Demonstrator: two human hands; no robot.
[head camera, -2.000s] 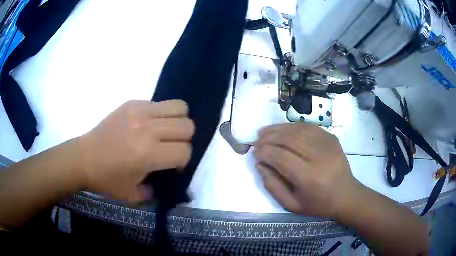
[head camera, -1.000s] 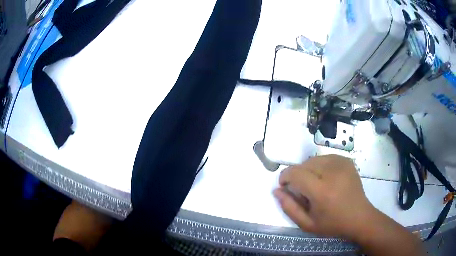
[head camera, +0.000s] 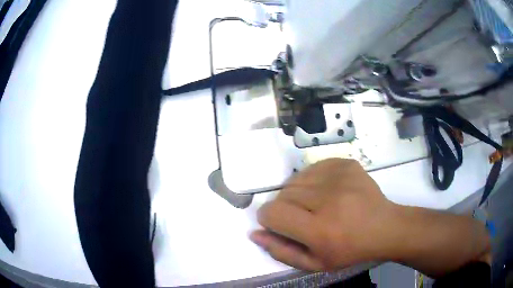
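A wide black rib band (head camera: 121, 140) lies lengthwise on the white table, left of the sewing machine. A narrow black strip (head camera: 219, 82) runs from the band to the presser foot area (head camera: 287, 107). My right hand (head camera: 332, 216) is over the table in front of the needle plate (head camera: 326, 126), fingers curled and slightly blurred. Whether it holds something small cannot be told. My left hand is not in view.
The white machine head (head camera: 360, 39) fills the upper right. Looped black tape (head camera: 444, 152) hangs right of the foot, near an orange tape guide (head camera: 495, 157). Another black strip (head camera: 17, 42) lies at the far left. A ruler (head camera: 315, 279) edges the table.
The view has moved closer to the machine. My left hand has let go of the wide band and left the picture. My right hand has stayed in front of the needle plate.
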